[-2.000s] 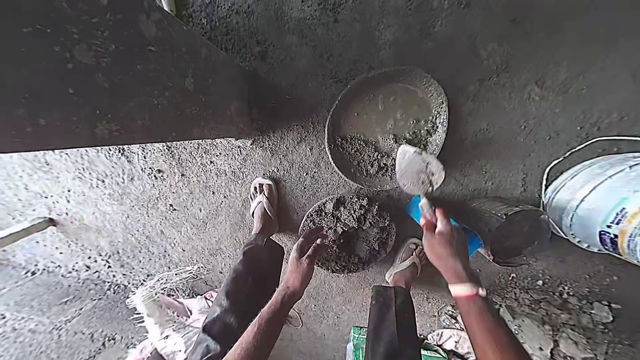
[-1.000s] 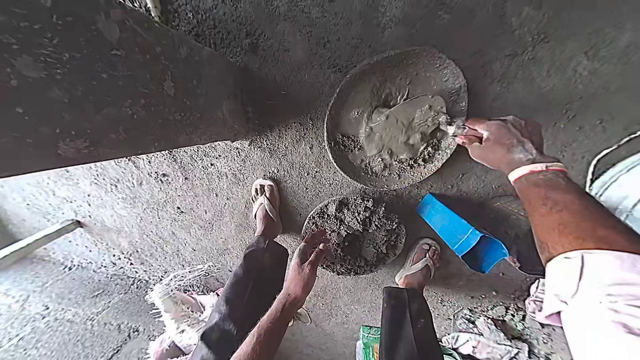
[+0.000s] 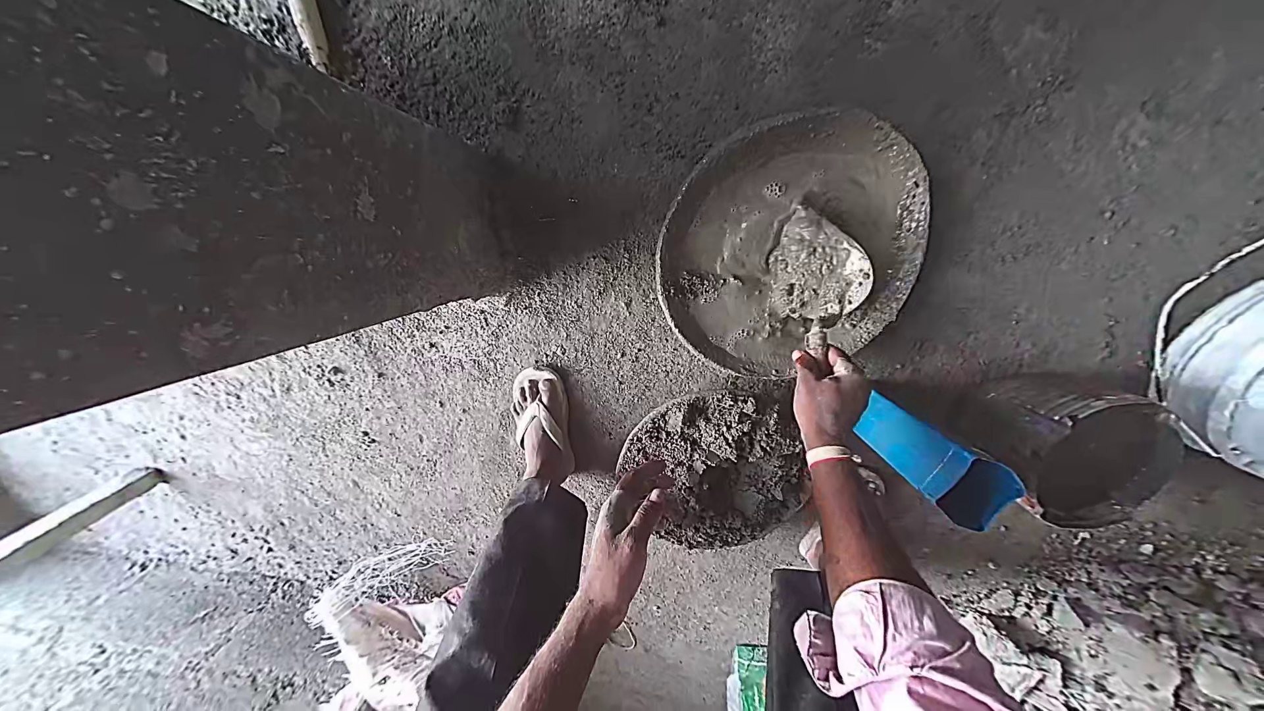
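My right hand (image 3: 829, 395) grips the short handle of a mason's trowel (image 3: 815, 267), whose blade carries wet mortar. The blade is over a large round pan (image 3: 681, 237) of watery grey mortar. Nearer to me stands a smaller round pan (image 3: 632, 434) heaped with thicker, crumbly mortar (image 3: 731, 434), hollowed in the middle. My left hand (image 3: 627, 538) is at its left edge with fingers spread and slightly bent, holding nothing; whether the fingertips touch the rim, I cannot tell.
A blue plastic piece of pipe (image 3: 918, 459) lies right of my right wrist, beside a dark metal can (image 3: 1096, 454). A white bucket (image 3: 1224, 375) stands at the far right. Rubble (image 3: 1126, 612) covers the lower right floor. A dark board (image 3: 227, 197) spans the upper left; a frayed sack (image 3: 385, 632) lies below.
My right hand has gone from near the small pan to the large pan's right side, then to its near edge, holding the trowel. The trowel blade, bare at first, now carries mortar. My left hand stays by the small pan.
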